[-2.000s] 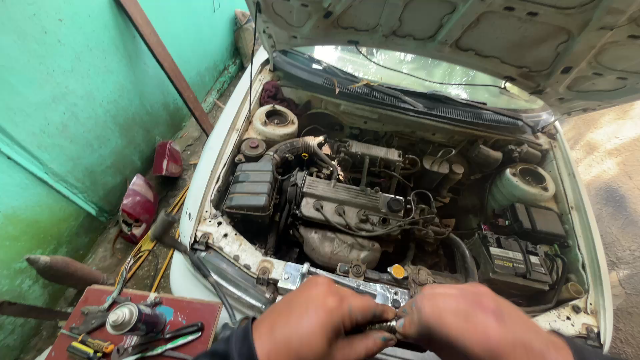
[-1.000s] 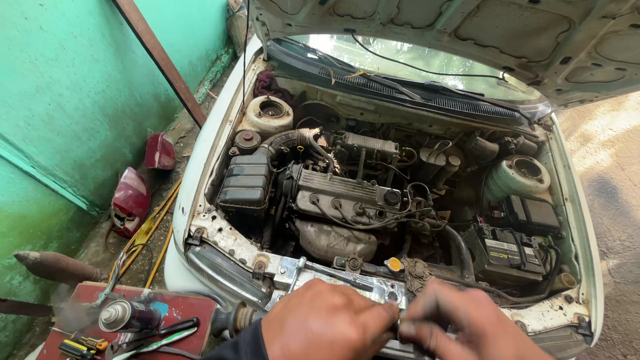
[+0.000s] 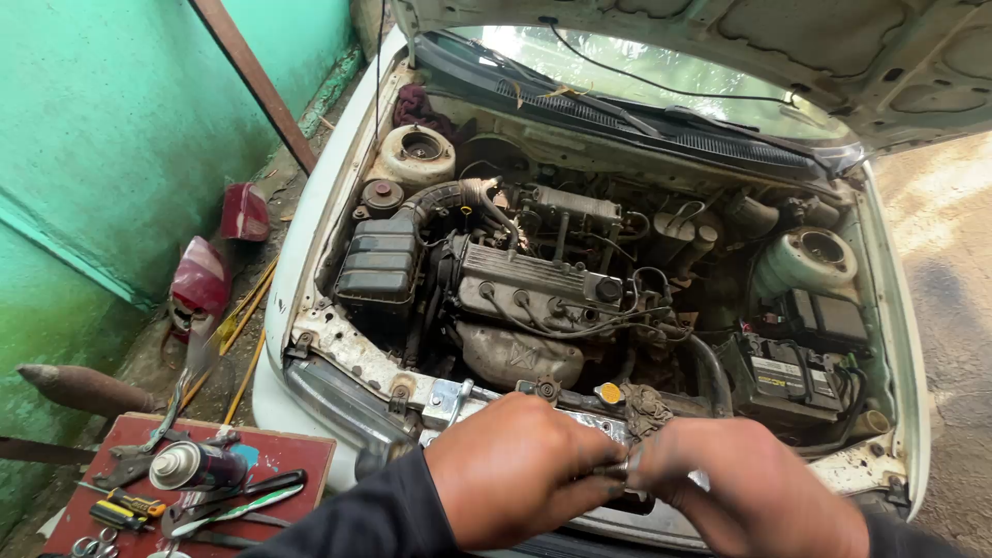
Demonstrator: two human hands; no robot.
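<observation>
My left hand (image 3: 527, 469) and my right hand (image 3: 744, 480) meet over the front edge of a car's engine bay. A small metal piece (image 3: 612, 470) shows between the fingertips of both hands; its exact kind cannot be told. The left thumb and fingers are closed on it, while the right hand is blurred, its fingertips at the piece's other end. Under the hands lies the front crossmember with a shiny metal plate (image 3: 446, 399). Just beyond are the yellow radiator cap (image 3: 610, 394), a crumpled rag (image 3: 647, 411) and the engine's valve cover (image 3: 535, 283).
A red table (image 3: 310, 457) at lower left bears a spray can (image 3: 198, 465), screwdrivers (image 3: 128, 504), locking pliers (image 3: 143, 457) and other tools. A battery (image 3: 787, 380) sits at right in the bay. The raised hood (image 3: 821, 46) hangs overhead. Tail lights (image 3: 200, 283) lie by the green wall.
Both hands stay together at the front edge with fingertips close. The right hand's fingers have shifted slightly around the small piece.
</observation>
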